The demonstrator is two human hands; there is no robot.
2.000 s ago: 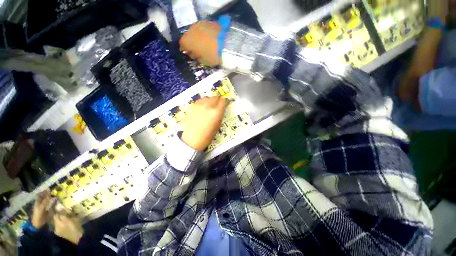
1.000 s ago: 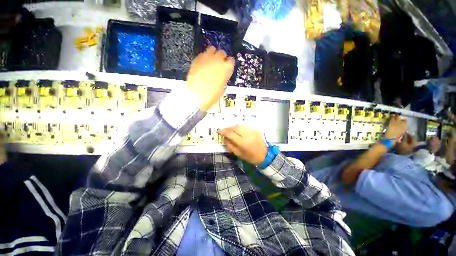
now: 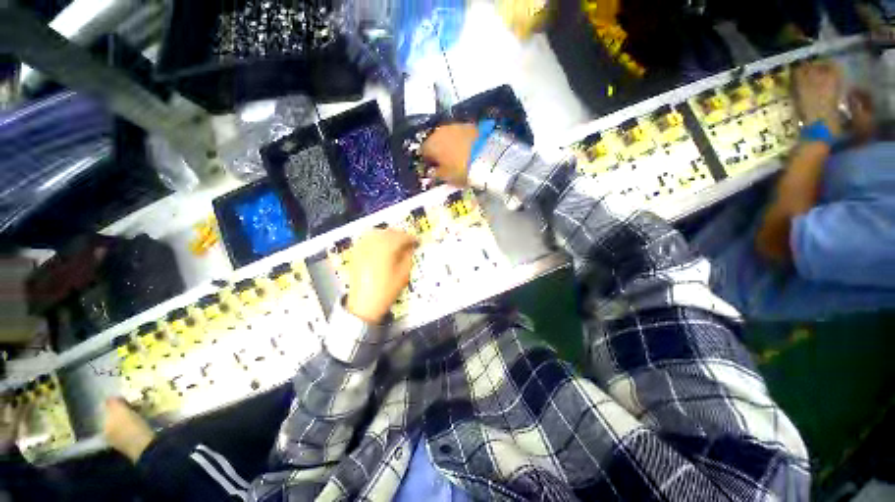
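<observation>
A pale cream-yellow circuit board panel (image 3: 459, 247) with small dark parts lies on the rail in front of me. My left hand (image 3: 383, 273) is over its left part, fingers bent together near the board; whether they pinch a part cannot be told. My right hand (image 3: 451, 155), with a blue wrist strap (image 3: 482, 139), is at the bin of mixed black-and-white components (image 3: 416, 157); its fingertips are partly hidden and what they hold cannot be told. The bin of dark violet components (image 3: 371, 169) is just left of it.
Bins of grey components (image 3: 315, 186) and blue components (image 3: 261, 222) stand further left, a dark bin (image 3: 499, 110) to the right. More panels (image 3: 221, 328) lie along the metal rail (image 3: 530, 273). A neighbour's hand (image 3: 128, 427) is at lower left, another's arm (image 3: 793, 196) at right.
Since one second ago, my left hand has moved from the violet bin down to the panel. My right hand has moved from the panel up to the mixed bin. The view has tilted.
</observation>
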